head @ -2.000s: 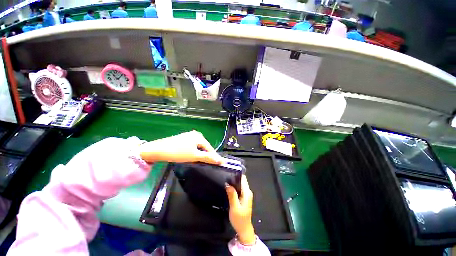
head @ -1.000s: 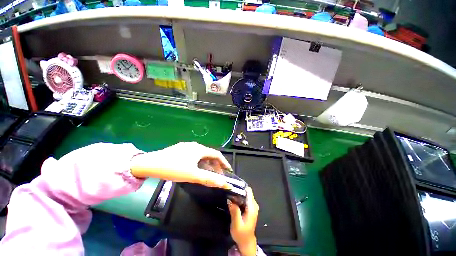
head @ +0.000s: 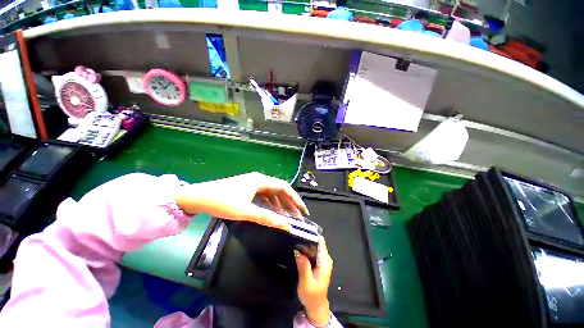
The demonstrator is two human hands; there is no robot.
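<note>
A dark tablet (head: pixel 266 246), perhaps several held together, is tilted on edge above the black two-compartment tray (head: pixel 346 256). Its top edge shows a pale shiny strip. My left hand (head: pixel 246 202) lies over the top edge with its fingers bent around it. My right hand (head: pixel 314 277) grips the right corner, thumb on the near face. My right forearm is cut off by the bottom edge of the picture. The far face of the tablet is hidden.
Tall stacked black trays (head: pixel 474 256) stand at the right with tablets on top. An accessory tray (head: pixel 330 184) lies behind, with a white block and yellow pile. A marker pen (head: pixel 385 259) seems to lie right of the tray. A partition (head: pixel 480 96) with clipboard (head: pixel 389 93) stands behind.
The camera view has shifted, so the bench sits further right. My left hand has moved from pinching the top edge to lying over it. Both hands still hold the tablet.
</note>
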